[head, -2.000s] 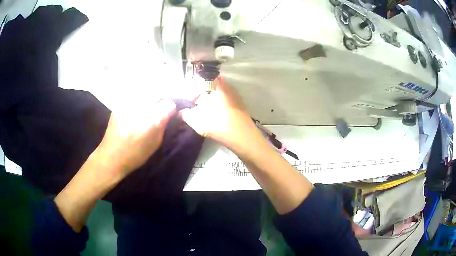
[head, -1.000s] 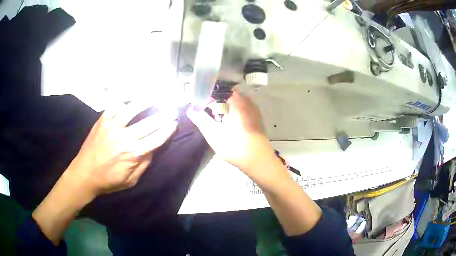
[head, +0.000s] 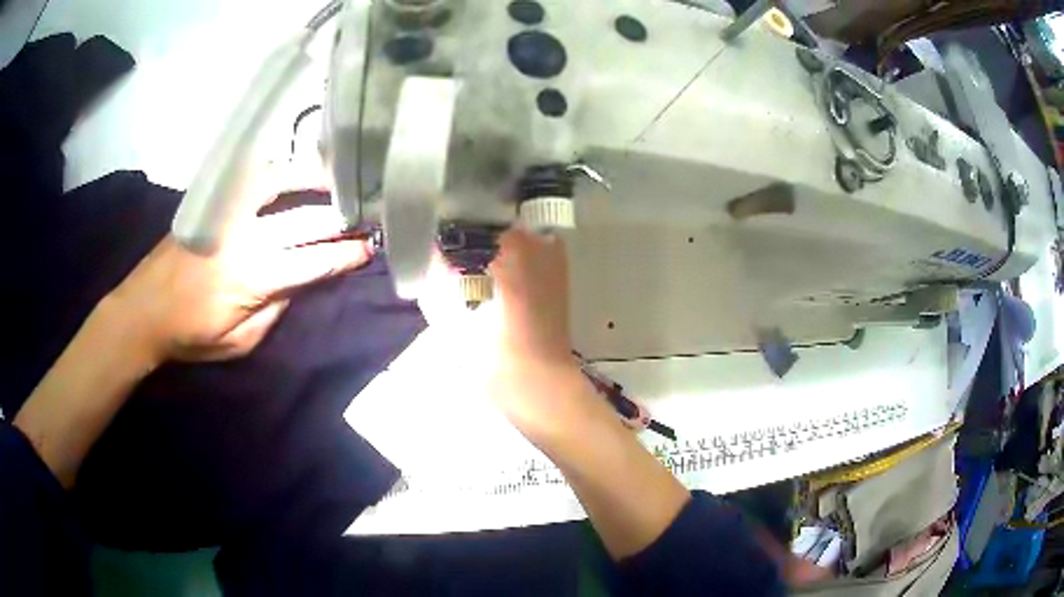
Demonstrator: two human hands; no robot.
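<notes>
The dark garment (head: pixel 251 408) lies over the left of the table and my lap. My left hand (head: pixel 233 286) rests on the garment beside the needle area, fingers pointing right, with dark cloth showing between the fingers. My right hand (head: pixel 531 338) reaches up under the machine head at the tension knobs; its fingertips are hidden, so I cannot tell what they touch. The off-white sewing machine (head: pixel 677 152) fills the upper middle. The needle area is hidden behind the pale guard (head: pixel 418 175) and glare.
Thread snips (head: pixel 624 406) with a pink handle lie on the bed, just right of my right wrist. Ruler marks (head: pixel 782 437) run along the table's front edge. A pale bar (head: pixel 239 146) stands left of the head. Cloth scraps (head: pixel 887 501) sit at the lower right.
My left hand has moved left, its fingers flatter on the cloth. My right hand has drawn away from it and up by the knobs. The pale bar has come into view.
</notes>
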